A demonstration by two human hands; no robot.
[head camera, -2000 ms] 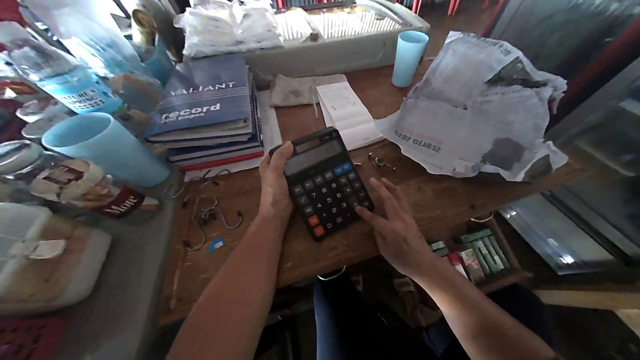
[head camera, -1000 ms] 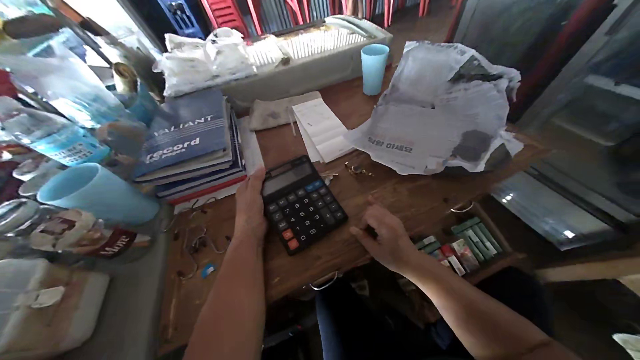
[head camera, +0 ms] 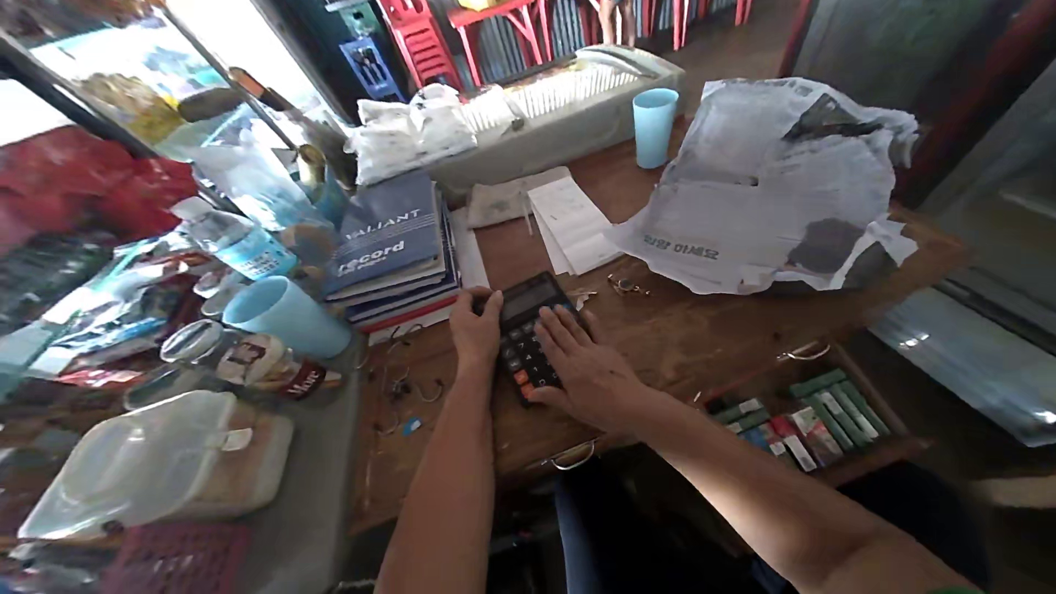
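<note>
A black desk calculator (head camera: 529, 355) with orange and blue keys lies tilted on the wooden desk (head camera: 701, 346). My left hand (head camera: 477, 327) grips its upper left edge, the thumb along the side of the display. My right hand (head camera: 590, 363) lies over the keys with the fingers stretched out, hiding most of the right half; it holds nothing. Just beyond the calculator are a folded sheaf of white paper (head camera: 571, 221) and a wristwatch-like metal item (head camera: 627, 285). Left of it rises a stack of blue record books (head camera: 384, 235).
Crumpled printed paper (head camera: 759, 190) covers the desk's right side beside a blue cup (head camera: 654, 128). Below, an open drawer (head camera: 874, 450) holds small boxes. Tangled wires (head camera: 402, 384), another blue cup (head camera: 289, 318), a jar (head camera: 268, 363) and a plastic tub (head camera: 157, 462) are at left.
My right hand has moved from beside the calculator onto its keys. My left hand stays at the calculator's left edge. The view has shifted, showing more of the red chairs behind.
</note>
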